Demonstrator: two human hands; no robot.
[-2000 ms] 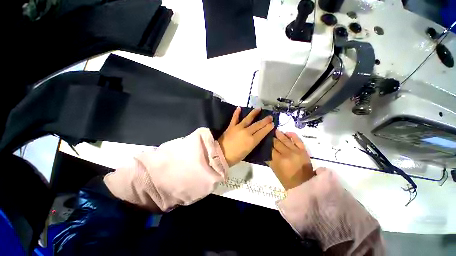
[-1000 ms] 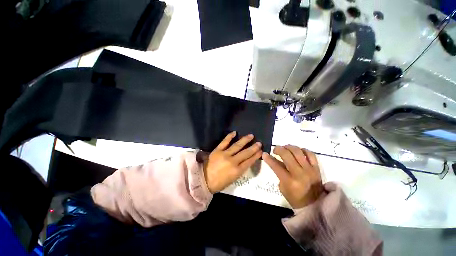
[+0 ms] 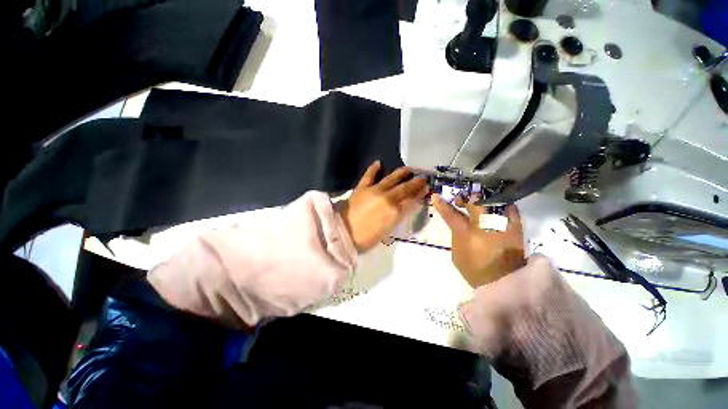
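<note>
A black cut panel lies flat on the white table, its right end running to the needle area. The lit needle and presser foot sit under the white sewing machine head. My left hand has its fingertips at the panel's right corner, just left of the needle. My right hand is just right of and below the needle, thumb and fingers close to the presser foot. What its fingertips touch is too blurred to tell.
Layered black pieces are heaped at the upper left. Another black piece lies at the top, left of the machine. Black thread snips lie right of my right hand. Printed markings run along the table's front edge.
Both hands have moved up from the table's front to the needle. The panel's right end has shifted up and is now partly behind the machine head.
</note>
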